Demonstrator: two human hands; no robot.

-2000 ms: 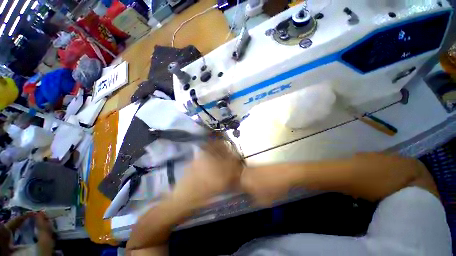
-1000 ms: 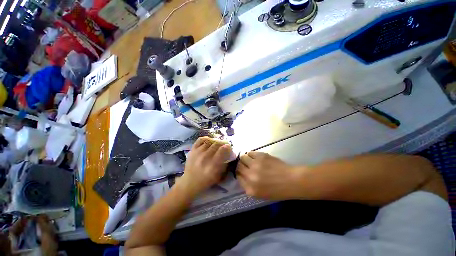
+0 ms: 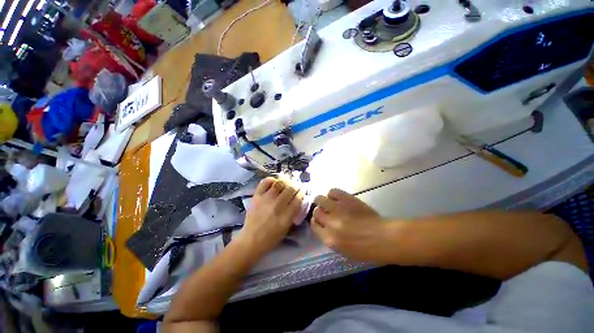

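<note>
The garment workpiece, dark speckled and light grey cloth, lies on the table left of the sewing machine. My left hand presses on the cloth just in front of the lit presser foot and needle. My right hand is beside it, its fingertips pinching a dark edge of the cloth. The part of the cloth under my fingers is mostly hidden.
A thin tool with an orange-green handle lies right on the machine bed. A pale lump sits beneath the machine arm. A number card lies behind the work. Orange-yellow sheet covers the left table edge.
My hands were blurred close together two seconds ago, then settled at the cloth before the needle. Since one second ago they have barely moved; the view has shifted slightly.
</note>
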